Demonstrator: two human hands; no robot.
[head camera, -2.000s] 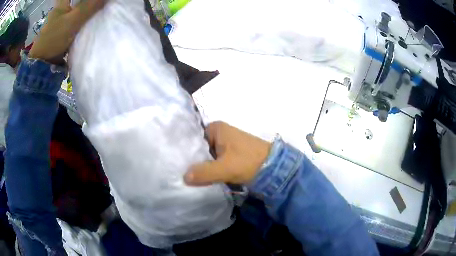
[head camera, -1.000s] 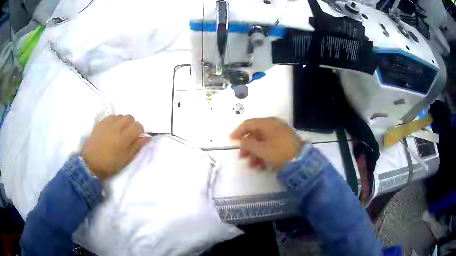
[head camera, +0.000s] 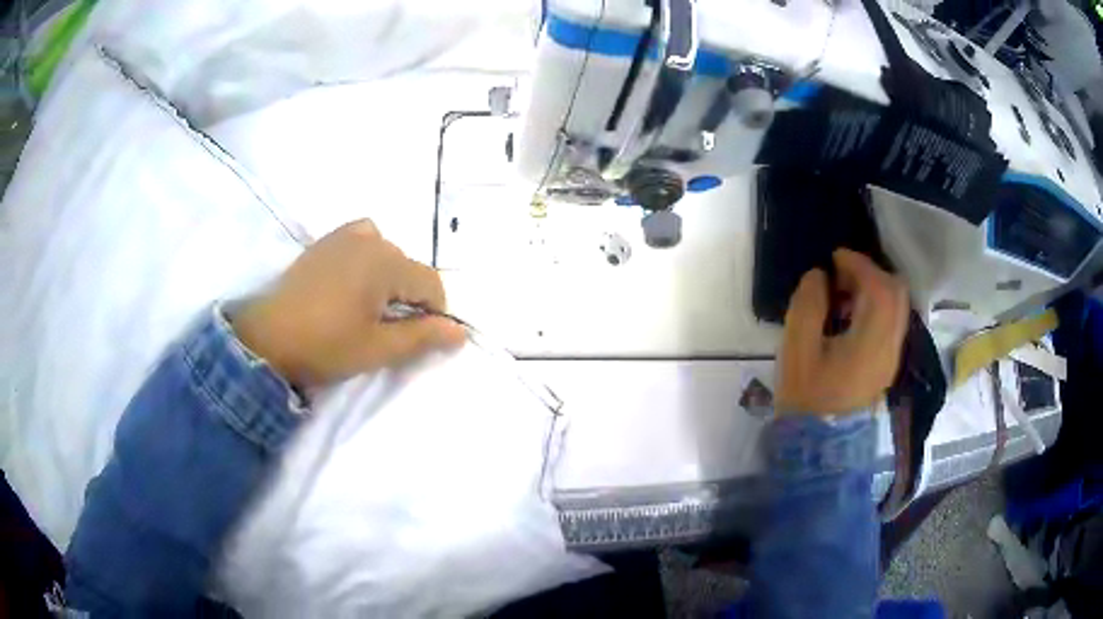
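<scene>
The white padded garment panel (head camera: 399, 484) covers the left of the table, with a thin dark seam edge along it. My left hand (head camera: 351, 302) grips this edge left of the needle plate. My right hand (head camera: 843, 333) is over the front part of the black smartphone (head camera: 798, 224), right of the machine bed. Its fingers are bent; whether they hold anything cannot be told. The presser foot area (head camera: 544, 200) is lit, with no fabric under it. A small brown piece (head camera: 756, 397) lies just left of my right hand.
The white machine head (head camera: 593, 91) with a blue stripe stands at the back. Black printed labels (head camera: 895, 145) drape over it. Dark tapes (head camera: 922, 411) hang beside my right wrist. A printed ruler (head camera: 641, 522) runs along the front edge. A yellow strip (head camera: 1006, 342) lies at the right.
My right hand has moved right, from beside the needle plate to the phone. My left hand, earlier lifting the panel with the right, now holds its edge on the table. The view has shifted.
</scene>
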